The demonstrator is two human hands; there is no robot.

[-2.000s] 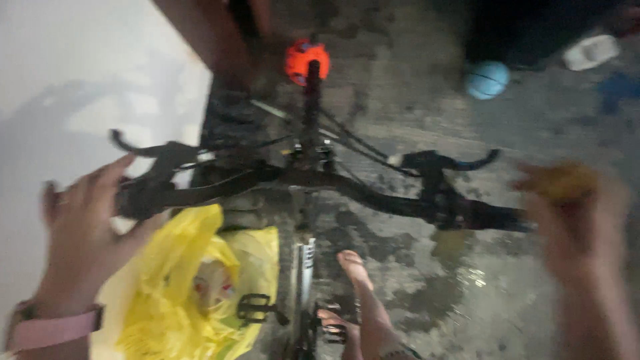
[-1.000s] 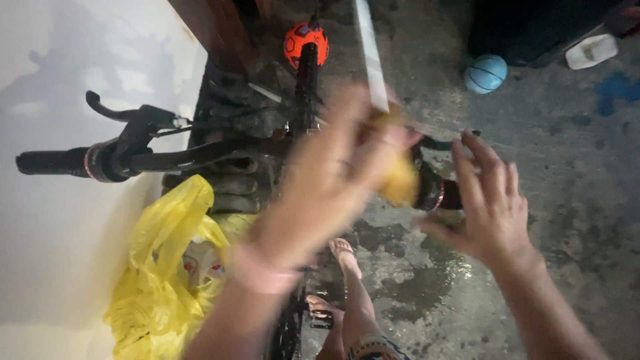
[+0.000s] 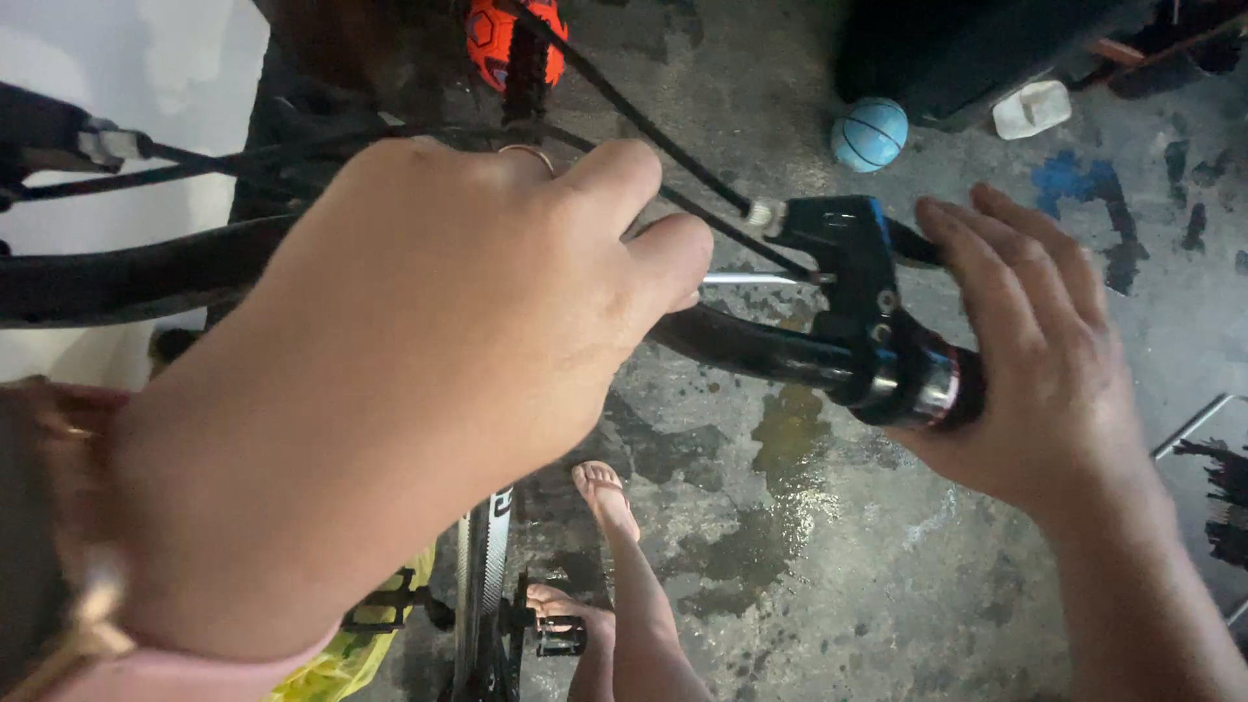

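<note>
My left hand (image 3: 487, 273) is closed around a tool whose handle the fingers hide; its thin metal shaft (image 3: 749, 279) sticks out to the right. The shaft's tip meets the brake lever bracket (image 3: 846, 263) at a small screw beside the cable. That bracket is clamped on the black bicycle handlebar (image 3: 765, 349), inboard of the grip. My right hand (image 3: 1033, 341) lies around the handlebar's right end, thumb below and fingers above near the brake lever (image 3: 915, 242), hiding most of the grip.
An orange ball (image 3: 487, 44) is by the front tire (image 3: 527, 73). On the wet concrete floor are a light blue ball (image 3: 870, 135) and a white plastic container (image 3: 1032, 109). Below show the bike frame (image 3: 485, 585), a pedal (image 3: 561, 636), a yellow plastic bag (image 3: 361, 663) and bare legs (image 3: 639, 585).
My left hand has gone from the left grip across to the right brake lever. The yellow object seen earlier in my right hand was at my left hand one second ago. The view is now closer.
</note>
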